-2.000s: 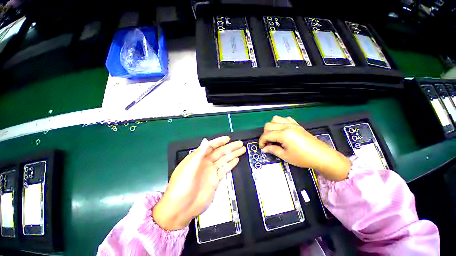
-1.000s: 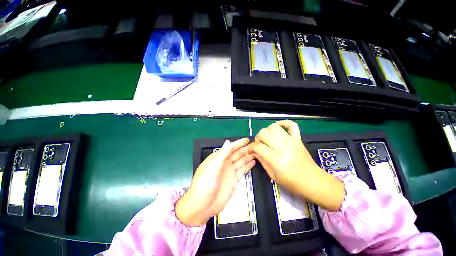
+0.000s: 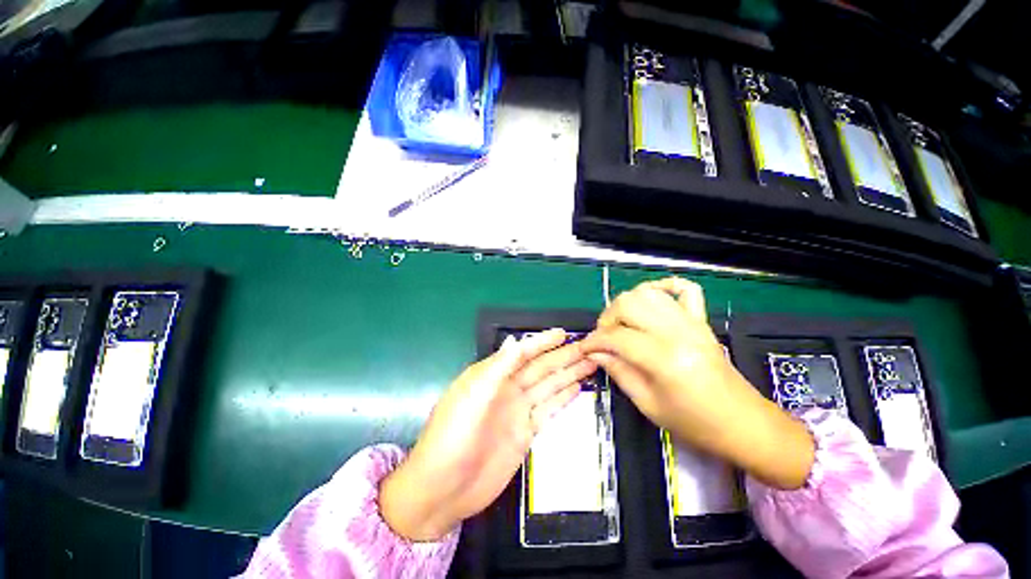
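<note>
A black foam tray (image 3: pixel 650 552) lies in front of me with part-assembled phones in its slots. My left hand (image 3: pixel 486 424) is palm up and flat over the upper part of the leftmost phone (image 3: pixel 571 475). Its fingers are extended. My right hand (image 3: pixel 678 362) is over the second phone (image 3: pixel 707 498) and hides its camera end. Its fingertips are bent together and touch the fingertips of my left hand. Anything tiny between them is too small to tell.
Stacked foam trays (image 3: pixel 780 215) with phones stand at the back right. A blue bin (image 3: pixel 435 134) with a clear bag (image 3: pixel 435 85) and a slim dark stick (image 3: pixel 439 187) are on a white sheet (image 3: pixel 520 170). Small rings (image 3: pixel 397 258) lie on the green mat. Another tray (image 3: pixel 192 385) is at left.
My right hand has moved from the second phone's camera end to the fingertips of my left hand. The view has shifted, so the bench things sit farther right in the picture.
</note>
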